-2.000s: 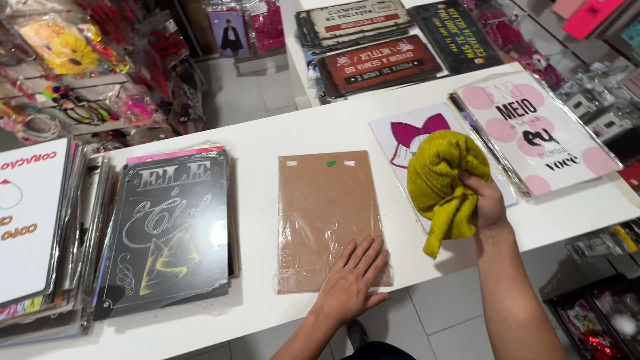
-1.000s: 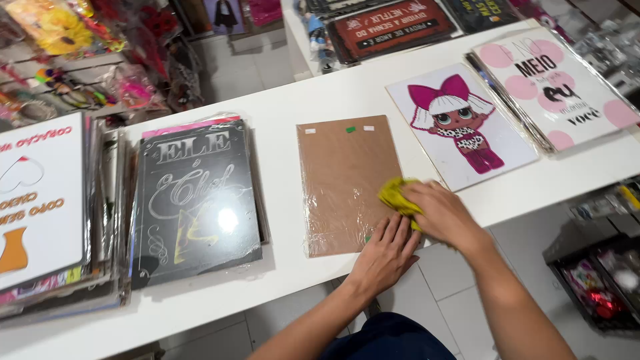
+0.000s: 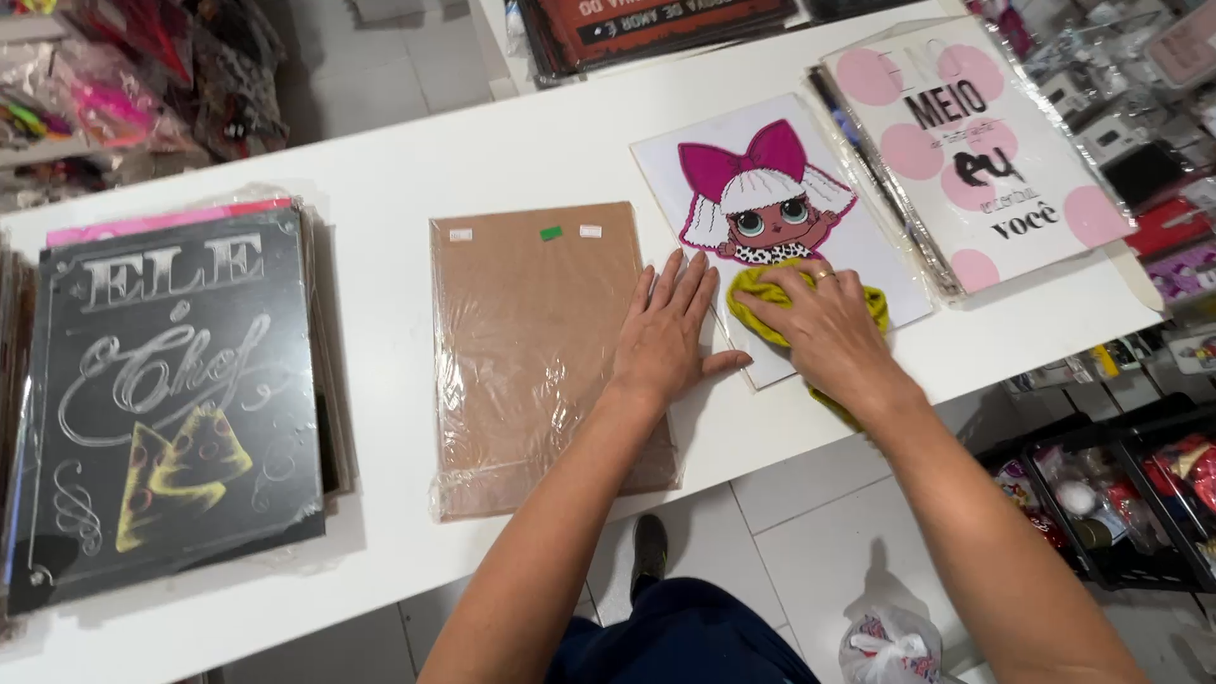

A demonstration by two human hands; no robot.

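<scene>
My right hand (image 3: 836, 318) presses a bunched yellow-green cloth (image 3: 760, 309) onto the lower part of a white doll-picture sign (image 3: 760, 190). The doll has a magenta bow, and its legs are hidden under cloth and hand. My left hand (image 3: 670, 332) lies flat with fingers spread, palm down, across the right edge of a brown board in clear plastic wrap (image 3: 532, 332) and the left edge of the doll sign. The brown board bears two white stickers and a green one. Both lie on a white table (image 3: 399, 313).
At the left is a stack of signs topped by a black chalk-style sign (image 3: 180, 380). Pink-dotted signs (image 3: 969, 152) are stacked at the right. More signs (image 3: 646, 28) lie beyond. Black baskets (image 3: 1121, 503) and a tied plastic bag (image 3: 888, 646) sit below the table's near edge.
The cloth in my right hand has moved from beside the brown board's right edge onto the doll sign. My left hand has shifted up from the brown board's lower right corner.
</scene>
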